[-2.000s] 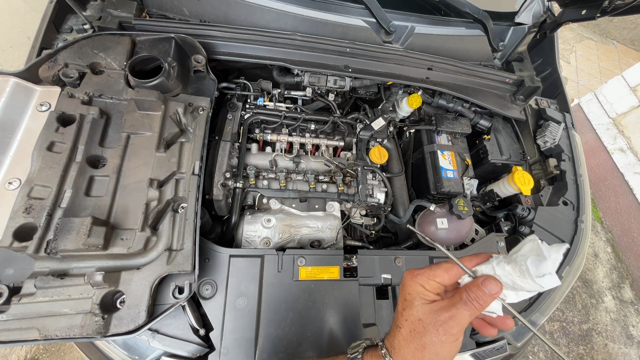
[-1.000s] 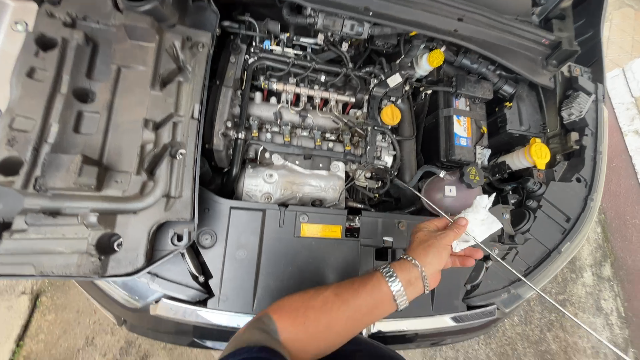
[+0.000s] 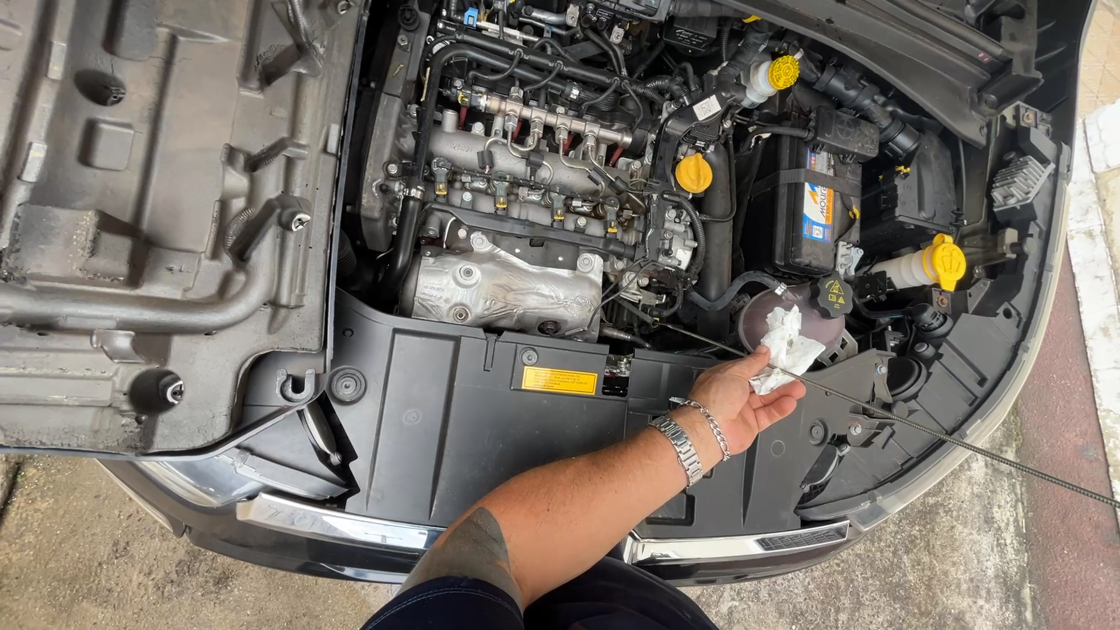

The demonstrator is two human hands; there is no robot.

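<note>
My left hand (image 3: 751, 398), with a metal watch and a chain bracelet at its wrist, reaches over the front of the engine bay. Between its thumb and fingers is a crumpled white paper wipe (image 3: 786, 350), pinched around a long, thin metal dipstick (image 3: 884, 411). The dipstick runs down to the right and leaves the frame at the right edge; its other end lies over the gap beside the silver heat shield (image 3: 507, 289). Behind the wipe is the pinkish coolant reservoir (image 3: 759, 317) with its black cap (image 3: 831, 296). My right hand is out of view.
A large engine cover (image 3: 166, 227), underside up, lies at the left. The engine has a yellow oil filler cap (image 3: 693, 173). Right of it are a battery (image 3: 801, 210) and a yellow-capped filler neck (image 3: 945, 262). Black plastic trim (image 3: 490, 420) spans the front.
The wipe is now around the dipstick behind its far end, and more of the dipstick stretches to the right than two seconds ago. My left forearm has come further into view. The view has shifted.
</note>
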